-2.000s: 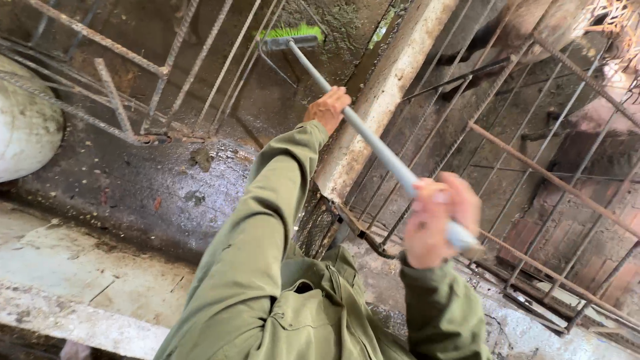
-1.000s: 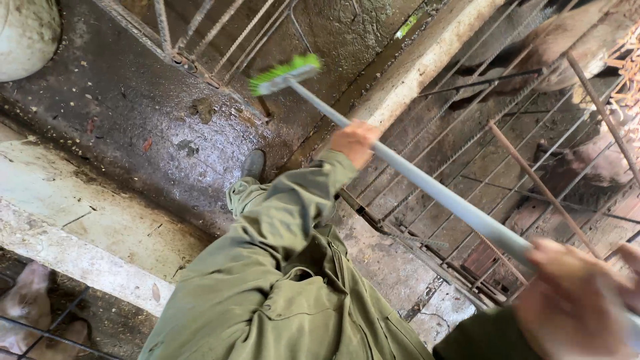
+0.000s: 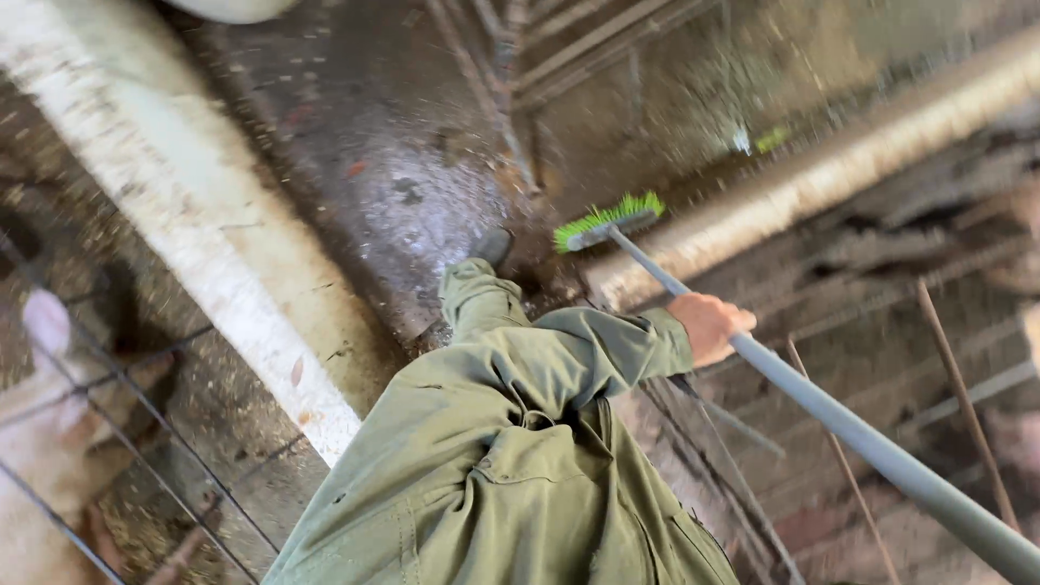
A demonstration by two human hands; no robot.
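Observation:
My left hand [image 3: 708, 327] is closed around the grey handle of a push broom [image 3: 845, 435], a little behind its head. The broom head [image 3: 611, 221], grey with bright green bristles, is raised beside the end of a low concrete wall, its bristles turned away from me. From my left hand the handle runs down to the lower right and leaves the view there. My right hand is out of view. A dark boot [image 3: 492, 245] shows on the wet floor [image 3: 406, 191], below my green trouser leg.
A pale concrete ledge [image 3: 211, 268] runs along the left. Beyond it, a pig [image 3: 49, 455] stands behind metal bars [image 3: 122, 374]. Rusty rebar gates [image 3: 504, 89] stand at the top. A low concrete wall [image 3: 812, 183] and more metal bars lie to the right, partly blurred.
The broom head has come back from near the upper bars towards me, to beside the low wall's end. My right hand, on the handle before, has left the view. The view has turned.

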